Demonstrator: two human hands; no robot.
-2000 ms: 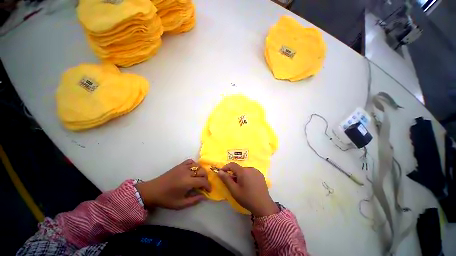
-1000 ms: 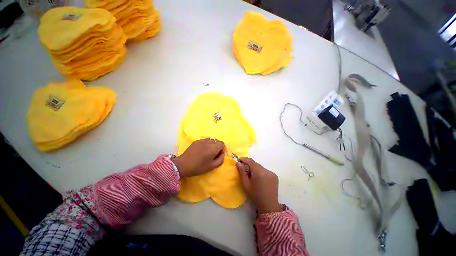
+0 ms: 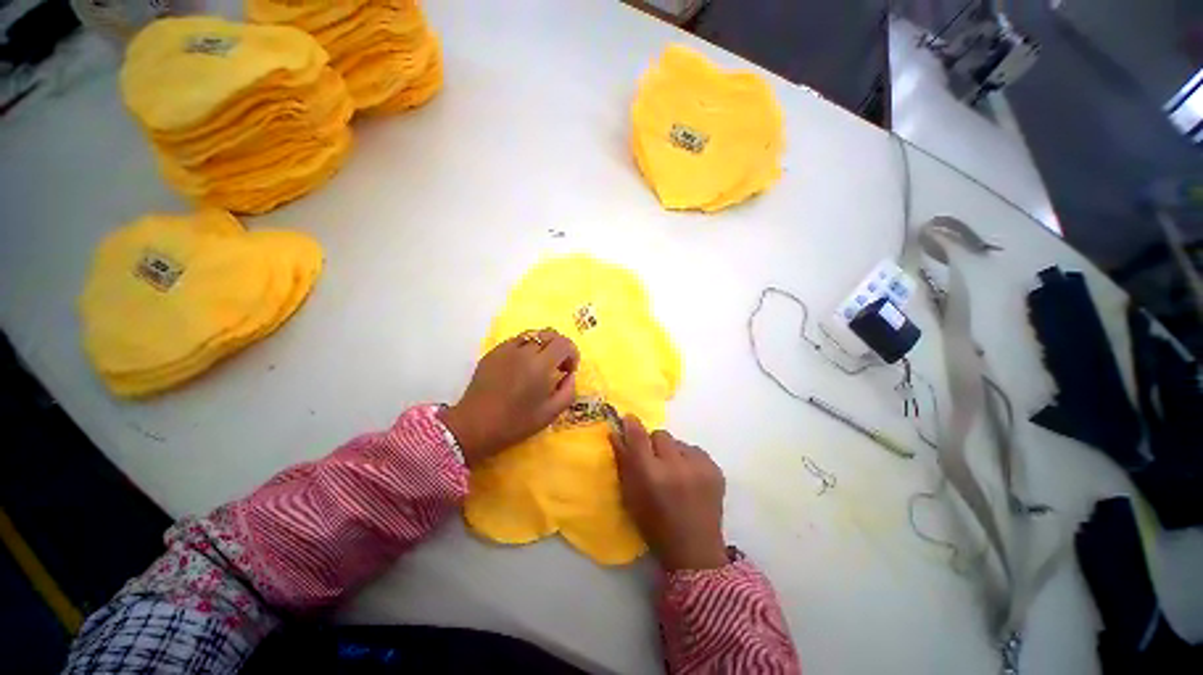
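Observation:
A yellow fabric piece (image 3: pixel 541 498) with a wavy edge lies flat on the white table, with a small motif near its top and a label patch (image 3: pixel 581 411) at its middle. My left hand (image 3: pixel 515 393) rests on the piece left of the patch, fingertips pinched at the cloth or a thread; which is too small to tell. My right hand (image 3: pixel 673 491) is closed around small metal thread snips (image 3: pixel 611 415), mostly hidden in the fingers. Their tip is at the patch's right end.
Tall yellow stacks (image 3: pixel 244 119) stand at upper left, a fanned pile (image 3: pixel 198 306) below them. A smaller pile (image 3: pixel 706 129) lies beyond the piece. At right are a power strip (image 3: pixel 864 297), black adapter (image 3: pixel 884 330), pen-like tool (image 3: pixel 858 429), grey straps (image 3: pixel 970 422) and black scraps (image 3: pixel 1088 350).
The piece was turned up under both hands, and now lies spread with the hands at its patch. Since a second ago my left hand has shifted slightly and the patch shows again. The view has swung.

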